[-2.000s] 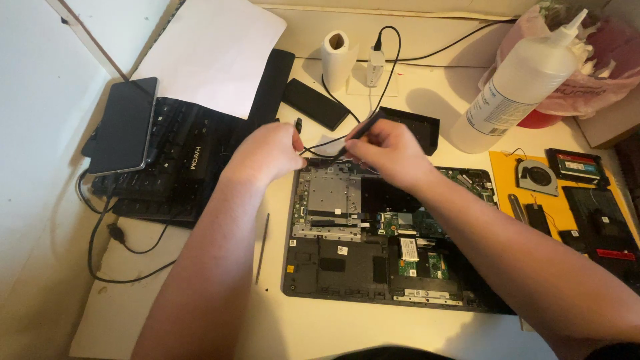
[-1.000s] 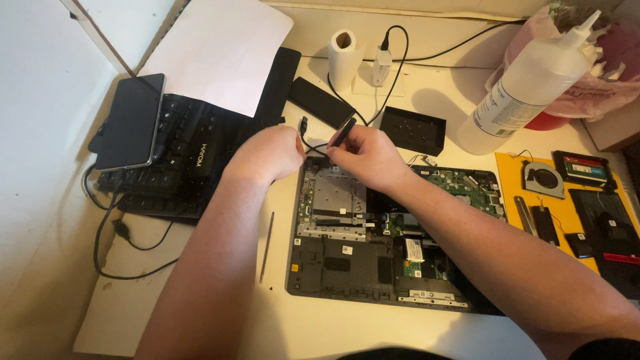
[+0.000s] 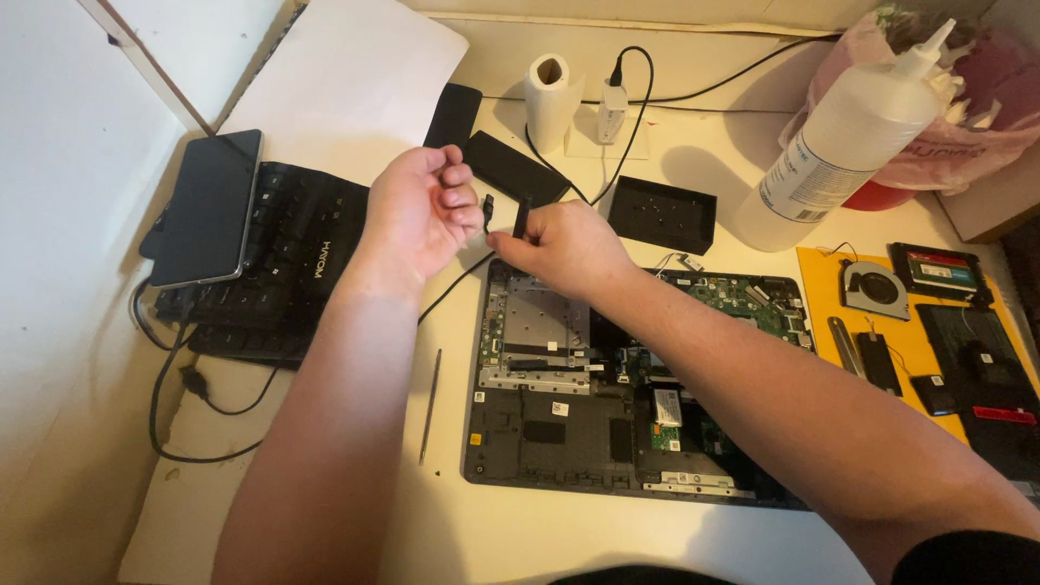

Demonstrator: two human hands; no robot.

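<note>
My left hand (image 3: 431, 211) is palm up with curled fingers, left of the laptop's top edge, and no object shows in it. My right hand (image 3: 569, 244) is closed around a thin black cable, and a short black piece sticks up from its fist. The cable's small black connector (image 3: 487, 213) points up between the two hands. Below my right hand lies the opened laptop chassis (image 3: 561, 439), its circuit boards and metal plates exposed. A thin metal tool (image 3: 431, 406) lies left of it.
Keyboards (image 3: 276, 268) with a smartphone (image 3: 209, 209) on top are at left. Behind stand a paper roll (image 3: 549, 106), a black tray of screws (image 3: 664, 215) and a plastic bottle (image 3: 845, 146). At right a fan (image 3: 873, 288) and other parts lie on a yellow envelope (image 3: 821, 276).
My left hand has come off the cable and turned palm up. The cable remains in my right hand.
</note>
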